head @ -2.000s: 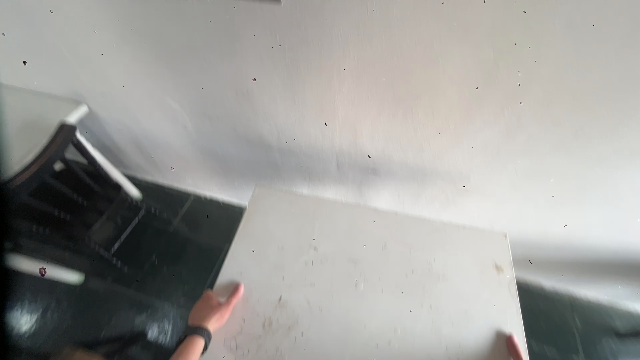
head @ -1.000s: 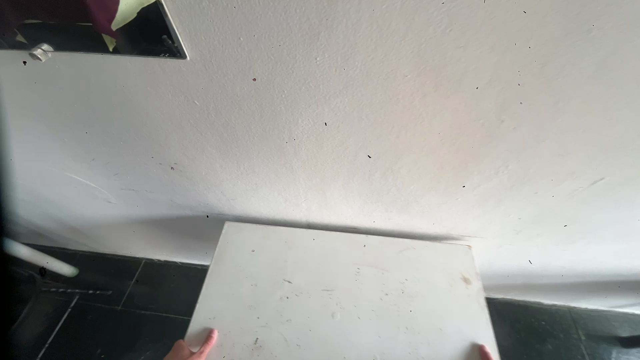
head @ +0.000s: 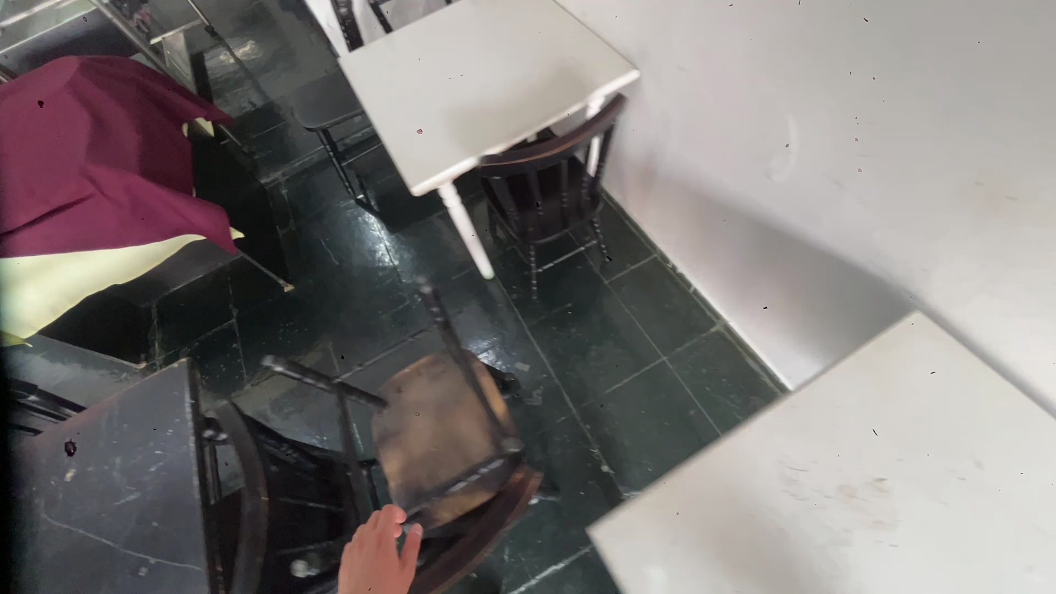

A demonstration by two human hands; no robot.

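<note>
My left hand (head: 379,551) is at the bottom, its fingers over the parts of an overturned wooden chair (head: 450,433); whether it touches the chair cannot be told. That chair lies with its brown seat underside showing and its legs pointing up and left, beside another dark wooden chair (head: 247,503). A white tabletop (head: 825,470) with scuff marks fills the lower right, against the wall. My right hand is out of view.
Farther off, a white table (head: 487,82) stands by the white wall (head: 825,124), a dark chair (head: 544,194) tucked at it. A dark table (head: 115,495) is at lower left; maroon cloth (head: 107,157) drapes at upper left. Dark floor tiles (head: 652,346) run between.
Both hands were at the edges of the white tabletop; my left hand is now off it, near the overturned chair. The right hand has left the view. The view has swung left.
</note>
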